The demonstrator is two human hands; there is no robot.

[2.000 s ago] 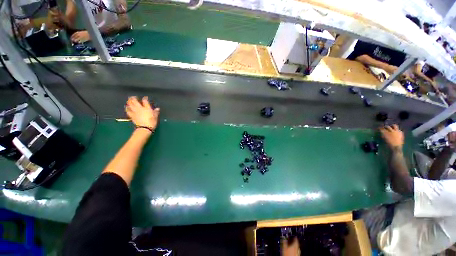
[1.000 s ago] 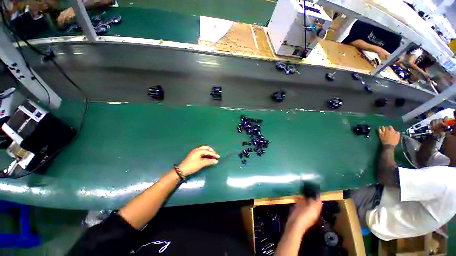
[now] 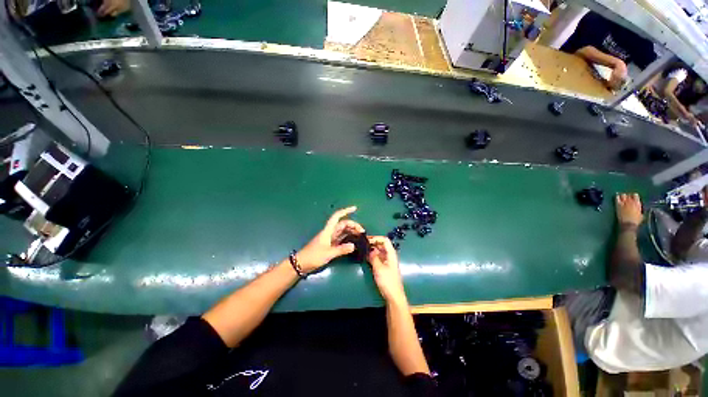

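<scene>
A black housing point(image 3: 358, 245) is held between my two hands above the green bench top, left of the loose heap. My left hand point(image 3: 334, 243) grips its left side with the index finger raised. My right hand point(image 3: 382, 258) holds its right side. The fingers hide much of the housing, and I cannot tell whether a small piece is held too. Small shiny black fittings point(image 3: 411, 203) lie in a loose heap on the green top. The open carton point(image 3: 562, 349) at the bench's near edge holds black housings and a grey ring-shaped part point(image 3: 529, 367).
A dark grey conveyor belt point(image 3: 209, 108) beyond the bench carries spaced black units and wired parts. A black and white machine point(image 3: 66, 194) with cables stands at left. A neighbouring worker's hand point(image 3: 629, 208) rests at right near a black unit point(image 3: 590, 197).
My right hand has come up from the carton with the housing and met my left hand over the bench. The near-row belt units appear further right.
</scene>
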